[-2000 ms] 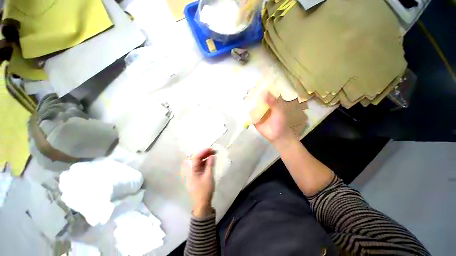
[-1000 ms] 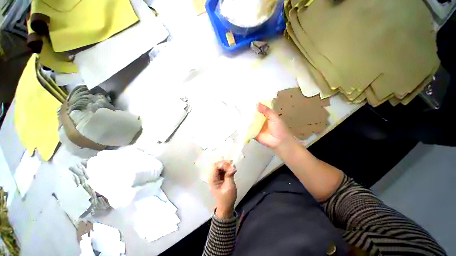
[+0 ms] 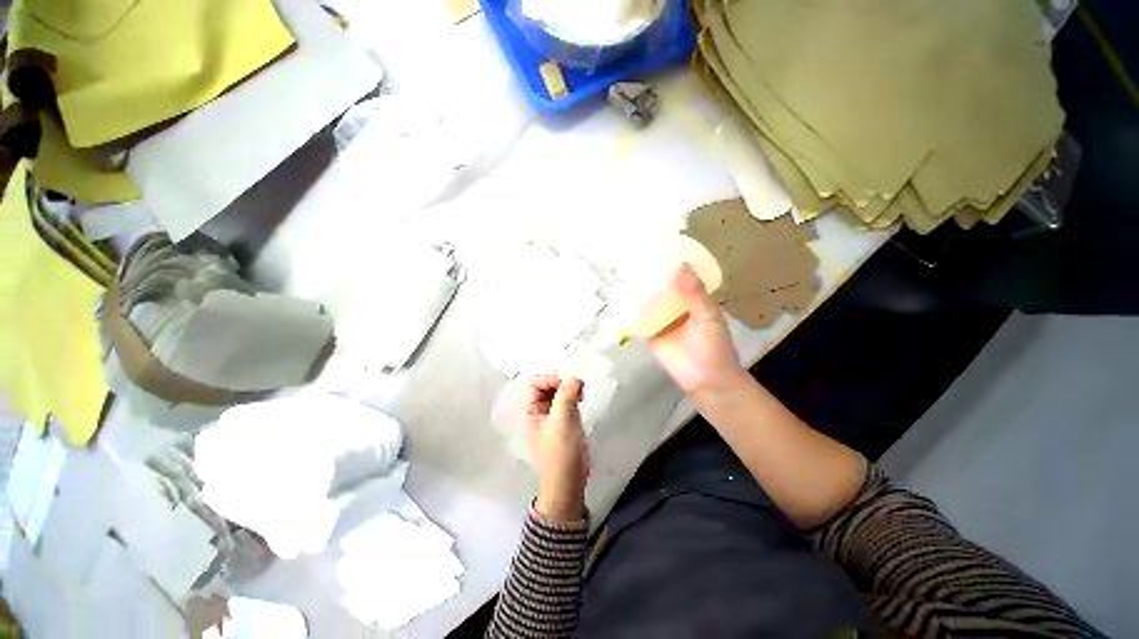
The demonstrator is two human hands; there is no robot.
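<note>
My right hand [image 3: 695, 337] is closed around a pale yellow squeeze bottle [image 3: 700, 262], held tilted with its nozzle towards the left. A bright white reinforcement piece [image 3: 537, 306] lies flat on the table left of the nozzle, its outline washed out by glare. A small pale panel [image 3: 592, 370] lies below it, between my hands. My left hand [image 3: 556, 418] is at the panel's lower edge, fingers curled together. Whether it pinches the panel or only rests on it cannot be told.
A dotted brown pattern piece [image 3: 758, 262] lies right of the bottle. Olive-tan panels [image 3: 887, 100] overlap at the upper right, beside a blue tray [image 3: 531, 63] and a crumpled scrap [image 3: 633, 101]. A banded grey bundle [image 3: 237, 331] and a white stack [image 3: 294, 468] lie left.
The right hand has tilted the bottle, and more of its pale body shows. The left hand's fingers have shifted slightly at the panel. The whole view has shifted with the head.
</note>
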